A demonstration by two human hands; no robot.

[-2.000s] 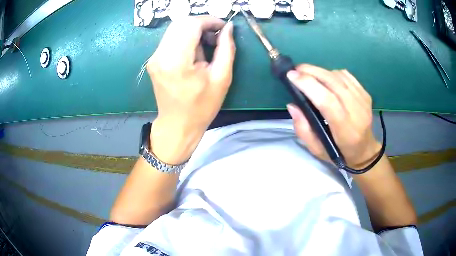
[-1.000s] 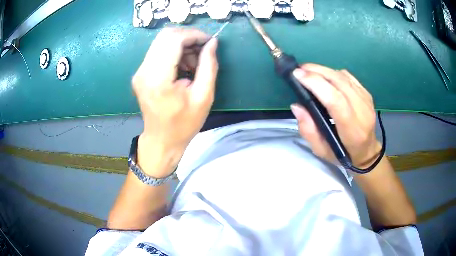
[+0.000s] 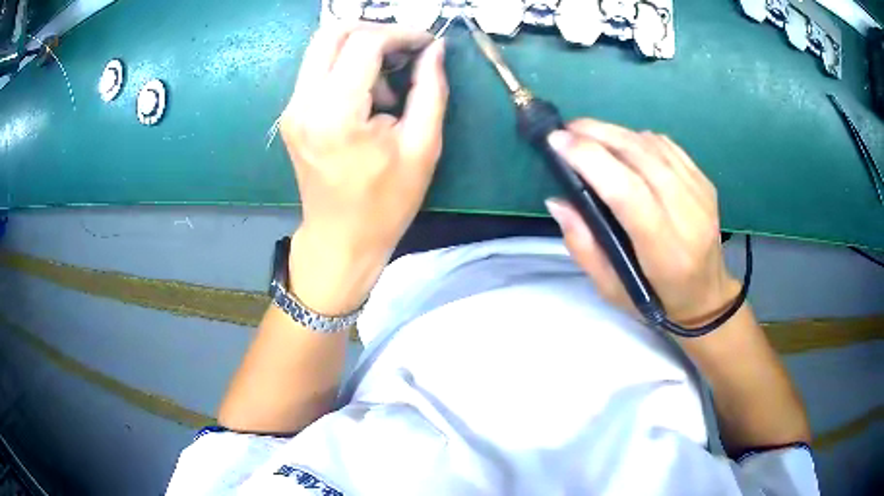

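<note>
A silver-white soldering fixture [image 3: 579, 21] lies at the top of the picture, its scalloped edge toward me, with small shiny parts between its lobes. My right hand [image 3: 645, 208] is closed around the black handle of a soldering iron [image 3: 593, 208]. The iron's tip touches or nearly touches the fixture's near edge. My left hand [image 3: 373, 126] pinches thin solder wire [image 3: 441, 27] between thumb and fingertips, its end close to the iron's tip. My left hand covers part of the fixture. Loose wire ends stick out behind that hand.
Two round white-silver discs [image 3: 151, 102] lie at left on the green mat [image 3: 223, 126]. Another fixture [image 3: 797, 34] lies at top right. Dark tweezers [image 3: 858, 145] lie at the right edge. A black cord [image 3: 747, 276] loops by my right wrist. A thin wire hangs at far left.
The fixture now shows further right, as do the discs and tweezers. My left hand has moved up and right, bringing the wire to the iron's tip. The iron is still in my right hand.
</note>
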